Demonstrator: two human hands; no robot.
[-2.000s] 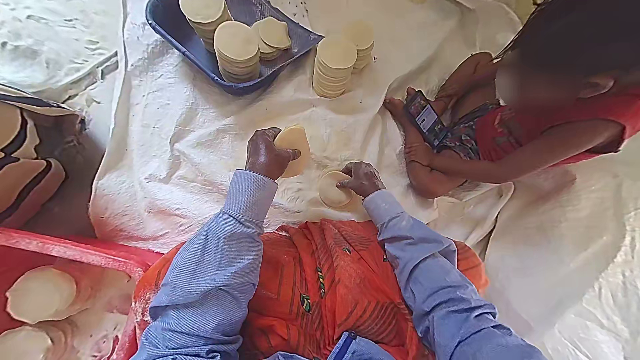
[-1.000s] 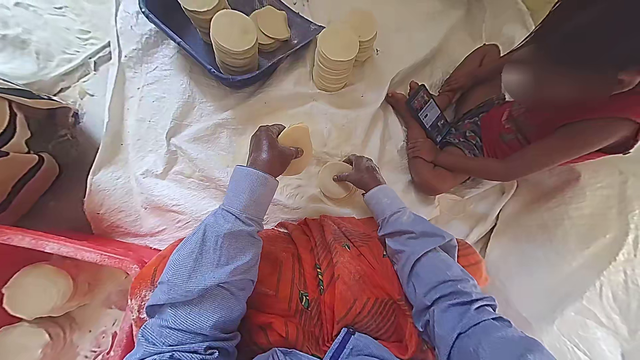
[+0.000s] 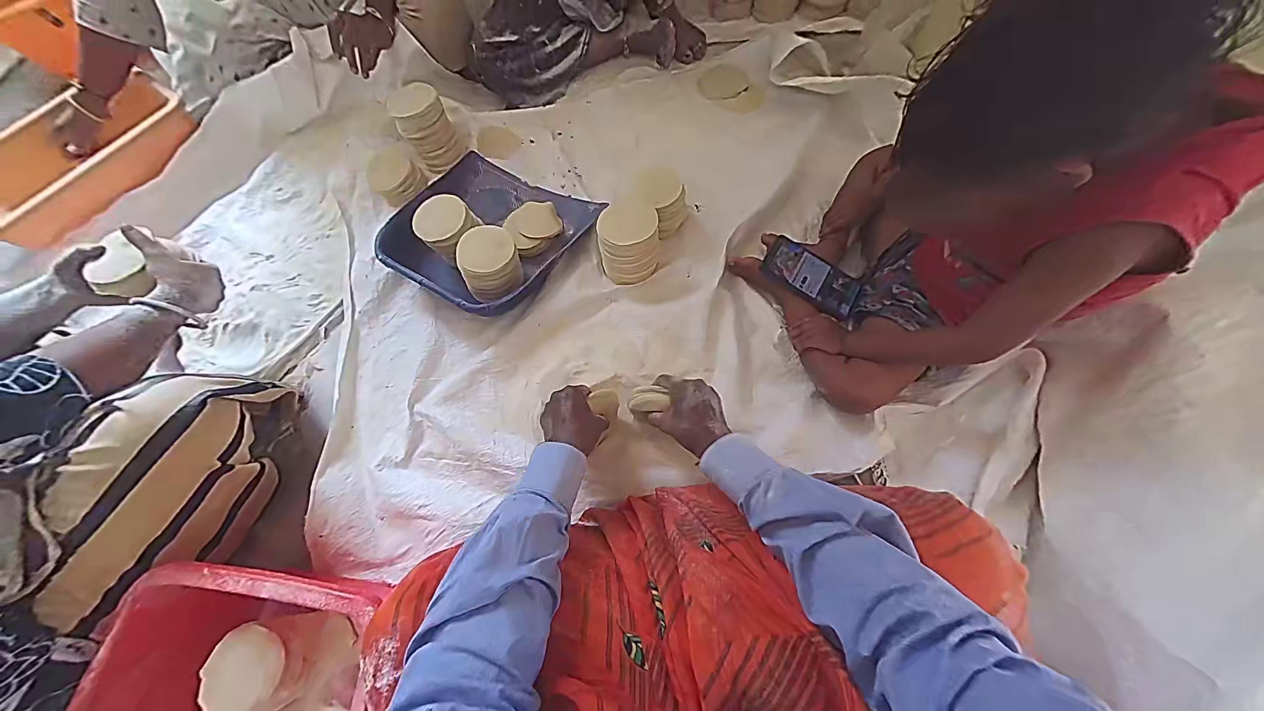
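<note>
Low over the white cloth, my left hand (image 3: 575,419) grips thin round dough discs (image 3: 604,400), seen partly edge-on. Close to its right, my right hand (image 3: 691,413) is closed on a short stack of pale discs (image 3: 649,399). A narrow gap separates the two. Beyond my hands a blue tray (image 3: 395,259) holds several stacks of discs (image 3: 489,261). Two taller stacks (image 3: 628,242) stand on the cloth to the tray's right, and more (image 3: 427,123) stand behind it.
A seated person (image 3: 1047,247) at the right holds a phone (image 3: 812,278). Another person's hands (image 3: 178,276) hold discs at the left, above a striped cushion (image 3: 148,484). A red tub (image 3: 247,583) with discs sits at lower left. An orange crate (image 3: 99,168) and other people are at the back.
My hands were holding discs flatter, faces up; now the discs are seen more edge-on and lie closer together. The view has tilted up, showing more people behind.
</note>
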